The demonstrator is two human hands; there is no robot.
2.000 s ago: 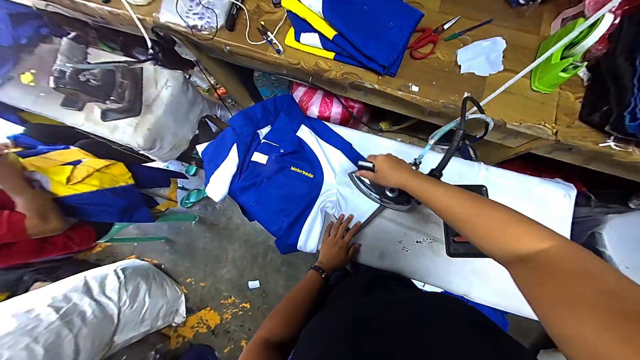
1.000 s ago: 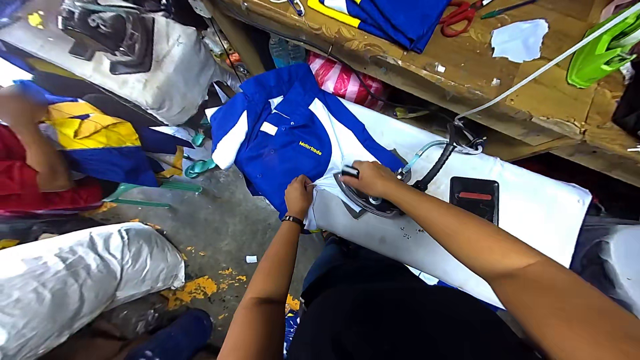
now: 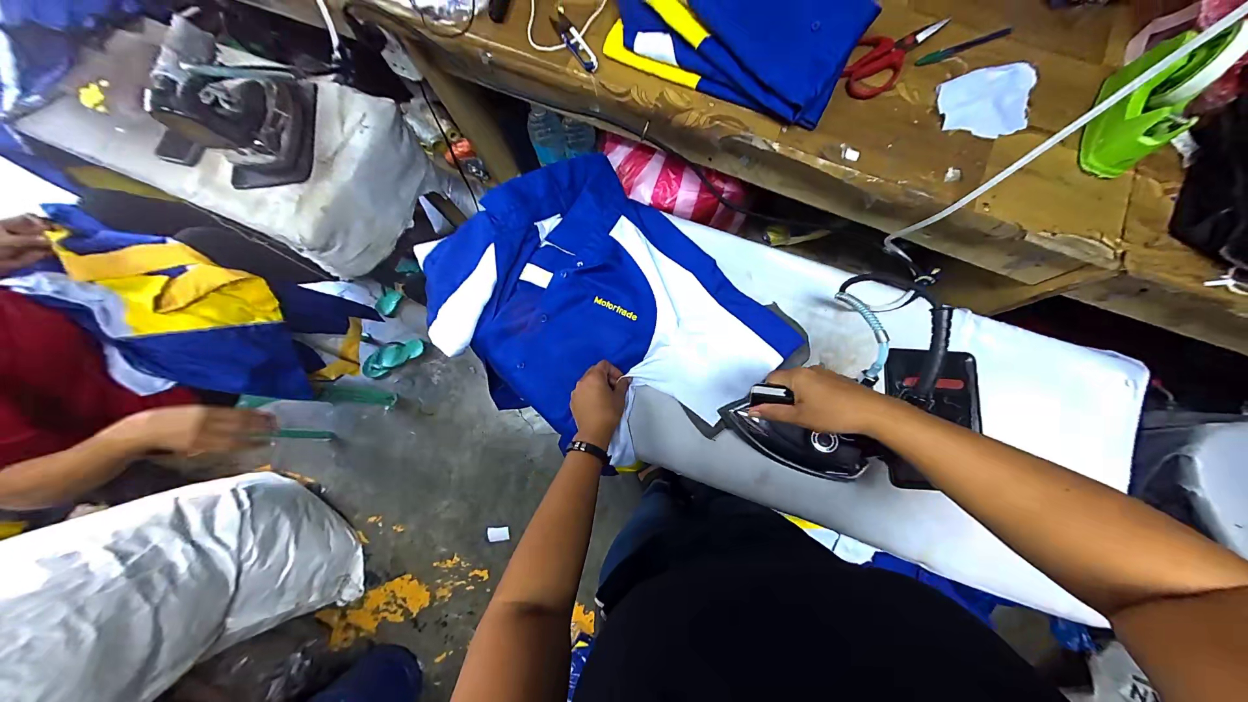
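A blue and white collared shirt (image 3: 585, 312) with yellow lettering lies over the end of a narrow ironing board (image 3: 1053, 419) with a white cover. My left hand (image 3: 599, 405) pinches the shirt's white edge near the board's front side. My right hand (image 3: 819, 398) grips the handle of a black electric iron (image 3: 804, 444), whose tip is at the shirt's lower edge, by a dark grey piece under the cloth. Behind the iron lies a black rest (image 3: 960, 380) with a red part. The iron's cord and a pale blue hose rise at its rear.
A wooden table (image 3: 1063, 205) behind holds folded blue and yellow clothing (image 3: 770, 49), red-handled scissors (image 3: 882, 66), a white scrap and a green plastic holder (image 3: 1121, 122). At left a co-worker's hand (image 3: 210, 429) is near yellow and blue cloth. Another iron (image 3: 234, 117) stands on a padded surface.
My left hand has gone from lying flat on the shirt's edge to pinching it. The iron has moved back right, off the white part of the shirt. The co-worker's arm has moved.
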